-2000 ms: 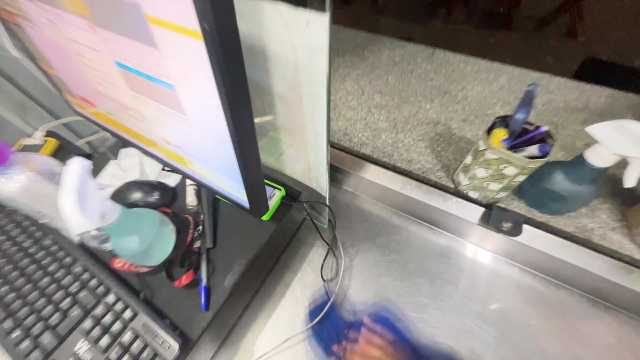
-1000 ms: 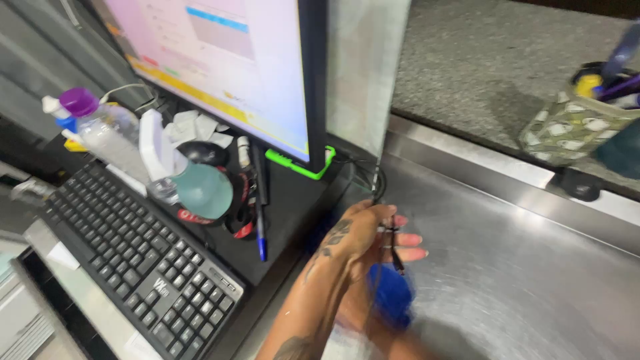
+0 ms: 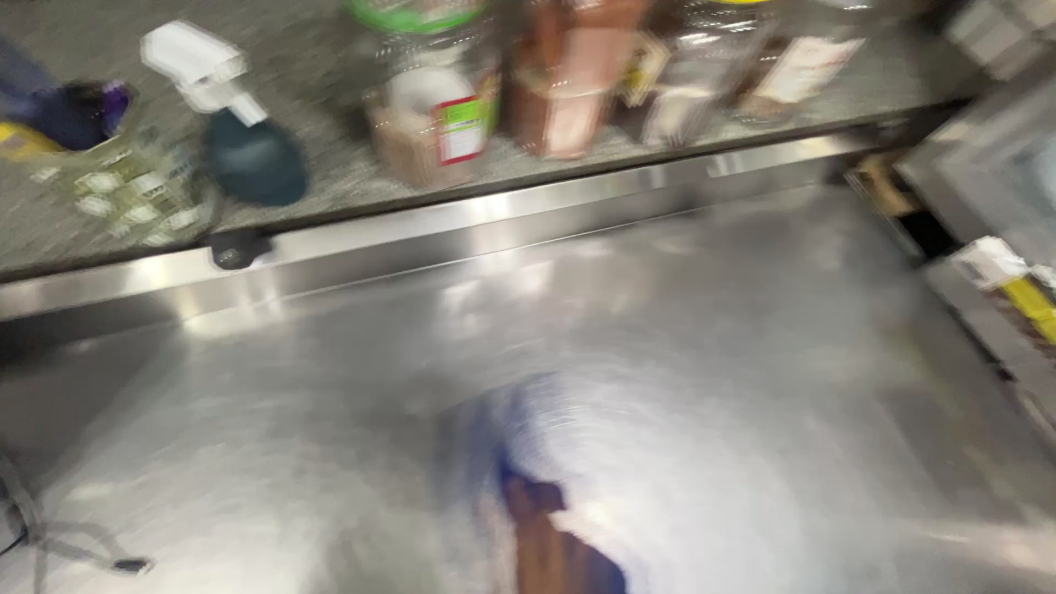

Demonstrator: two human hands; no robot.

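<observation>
My right hand (image 3: 549, 528), strongly blurred, is low in the middle of the view over the stainless steel counter (image 3: 330, 396). It holds a blue cloth (image 3: 487, 437), which shows as a smear around and above the fingers; single fingers cannot be made out. At the lower left a thin cable (image 3: 78, 549) lies on the steel with its dark plug end (image 3: 132, 566) pointing right, well apart from the hand. My left hand is out of view.
A metal rim (image 3: 495, 216) with a black fitting (image 3: 238, 249) borders a stone ledge. On the ledge stand a patterned pen holder (image 3: 136, 194), a dark spray bottle (image 3: 256, 157) and several clear containers (image 3: 429, 124). Grey equipment (image 3: 982, 165) stands at the right.
The view has swung right, away from the monitor and keyboard. My left hand, at the cables one second ago, has left view. The cable end now lies on the steel.
</observation>
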